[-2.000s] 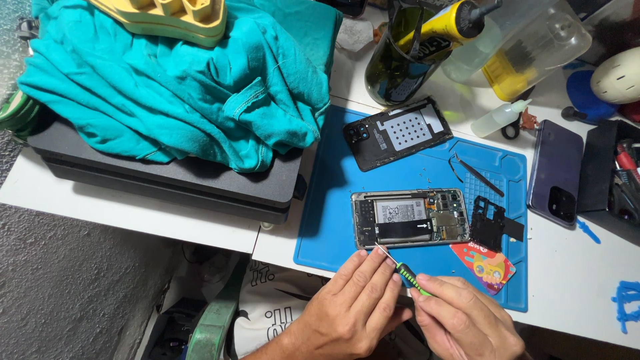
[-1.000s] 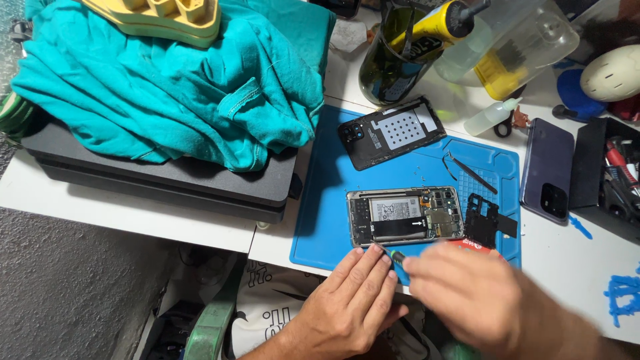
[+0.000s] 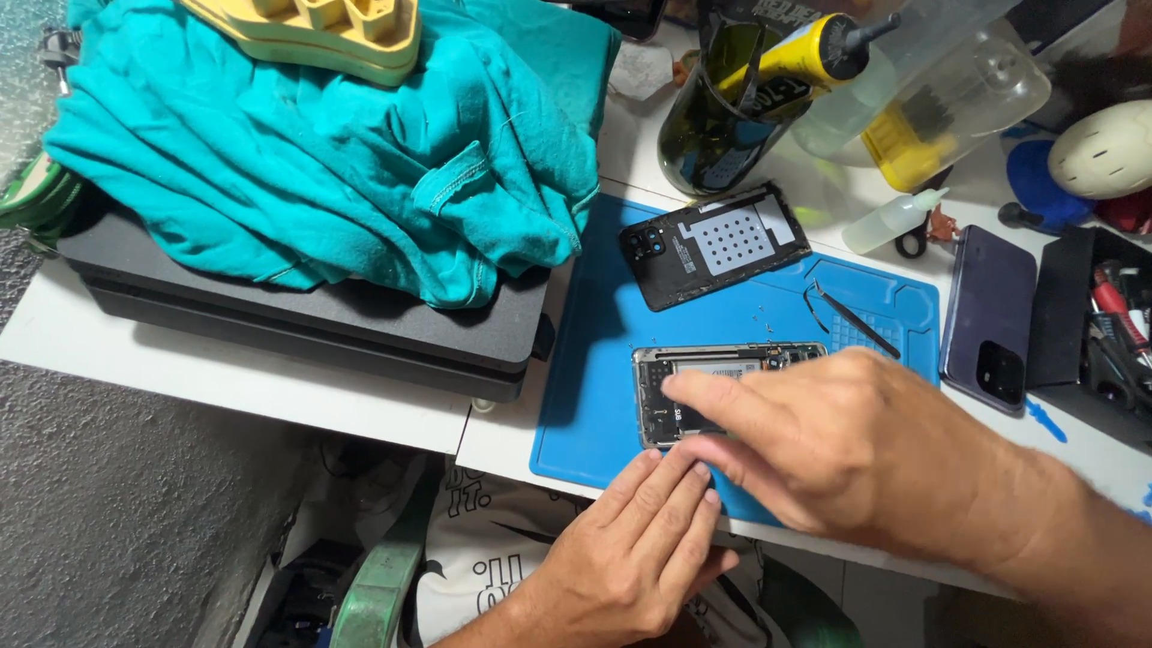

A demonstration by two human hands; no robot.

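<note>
An opened smartphone (image 3: pixel 660 396) lies face down on the blue silicone work mat (image 3: pixel 585 360), its inner parts bare. My right hand (image 3: pixel 810 432) reaches across it, with the index fingertip at its left part and the thumb by its lower edge; whether a screwdriver is inside the hand is hidden. Against the mat's front edge rests my left hand (image 3: pixel 630 540), fingers together, their tips just below the phone; its palm is hidden. Above the phone lies the detached back cover (image 3: pixel 720 245). Black tweezers (image 3: pixel 859 319) lie to the right of the cover.
A black console-like box (image 3: pixel 306 333) under a teal cloth (image 3: pixel 360 162) fills the left. A dark glass container (image 3: pixel 720 117), a small dropper bottle (image 3: pixel 891 223), a purple phone (image 3: pixel 988 306) and a black tool box (image 3: pixel 1080 315) stand or lie behind and to the right.
My right hand has moved left and up, over the opened phone. Two seconds ago it held a green-handled screwdriver at the phone's lower edge; that tool is out of sight now. My left hand has stayed near the mat's edge.
</note>
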